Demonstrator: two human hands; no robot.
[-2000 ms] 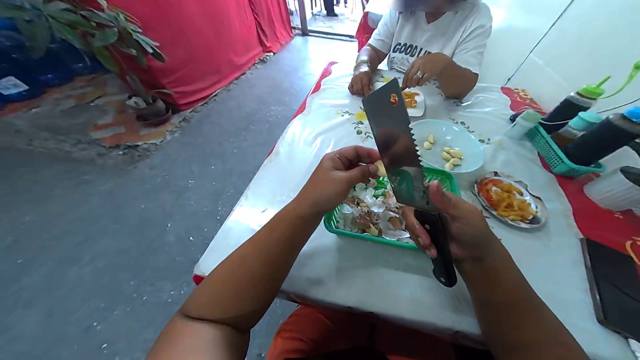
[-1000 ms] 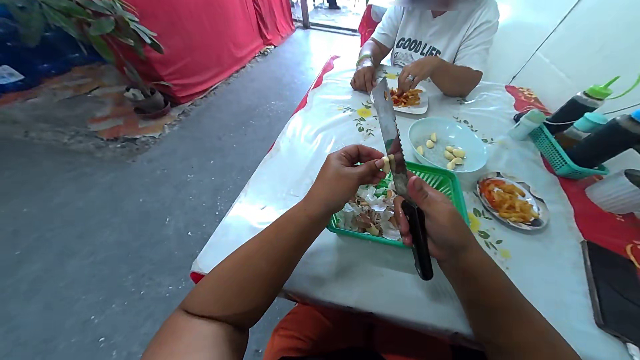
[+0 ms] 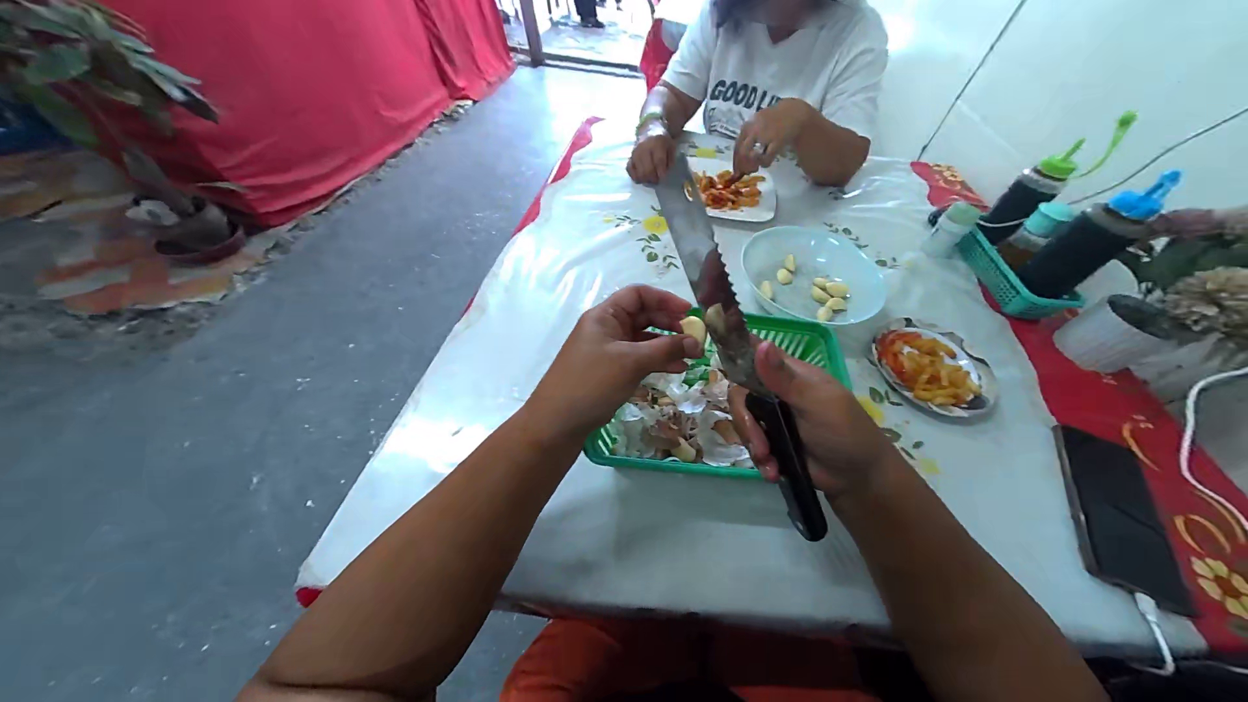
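Observation:
Between the thumb and fingers of my left hand (image 3: 634, 336) is a pale garlic clove (image 3: 693, 330), close beside the blade. My right hand (image 3: 814, 414) grips the black handle of a large knife (image 3: 704, 258) with a serrated edge, its blade slanting up and away to the left. Beneath both hands sits a green plastic basket (image 3: 838, 353) holding garlic skins (image 3: 673, 429). Several peeled cloves (image 3: 829, 291) lie in a pale blue bowl (image 3: 863, 263) just beyond the basket.
Across the table a person (image 3: 780, 78) reaches into a plate of food (image 3: 756, 207). To the right are a foil-edged plate of fries (image 3: 936, 375), a teal basket (image 3: 1014, 292) with sauce bottles (image 3: 1082, 249), a white cup (image 3: 1102, 336) and a phone (image 3: 1121, 517) on a cable.
The knife blade, seen broad side on two seconds ago, has turned and now leans further left. The garlic clove shows more plainly in my left fingers.

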